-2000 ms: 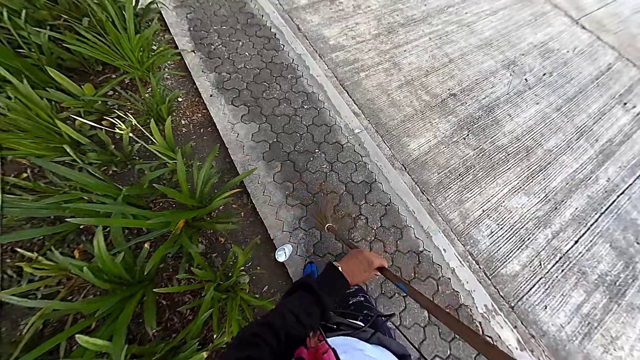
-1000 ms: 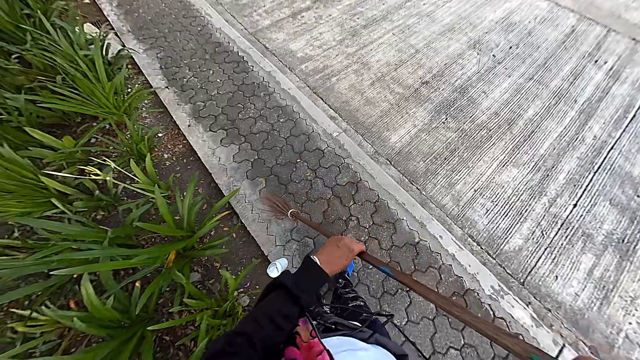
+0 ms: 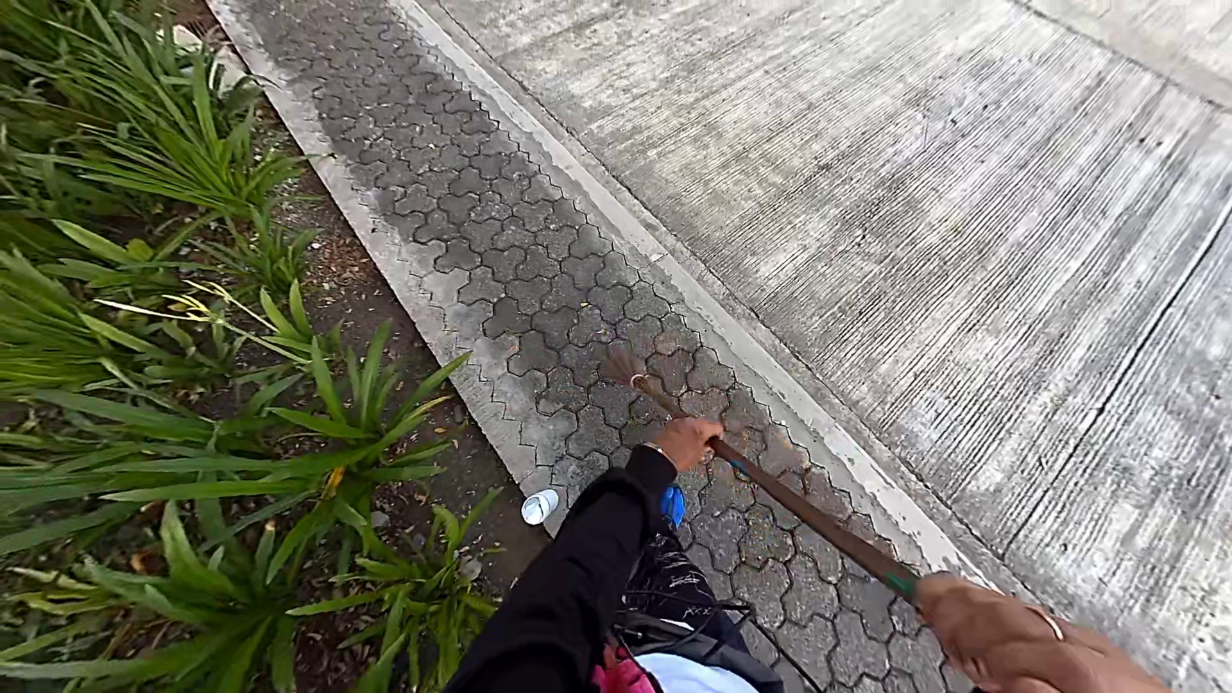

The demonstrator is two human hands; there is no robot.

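Observation:
My left hand [image 3: 688, 443], in a black sleeve with a band at the wrist, is closed around the lower part of a broom's long brown handle [image 3: 818, 520]. At lower right my right hand [image 3: 1001, 626], with a ring on it and somewhat blurred, grips the handle near a green band. The broom's thin bristles [image 3: 624, 364] are blurred and lie over the interlocking pavers beyond my left hand. A white cup [image 3: 540, 506] lies on its side at the walkway's left edge, left of my forearm.
A paved walkway [image 3: 539, 250] runs diagonally, with a planting bed of long-leaved green plants [image 3: 221, 452] along its left. A concrete curb strip [image 3: 664, 260] borders its right side, beside grooved concrete pavement [image 3: 914, 221]. A blue shoe [image 3: 673, 505] shows beside my sleeve.
The broom's bristles have moved from near the walkway's left edge towards its middle. My right hand shows much more fully at lower right; my left hand remains on the handle.

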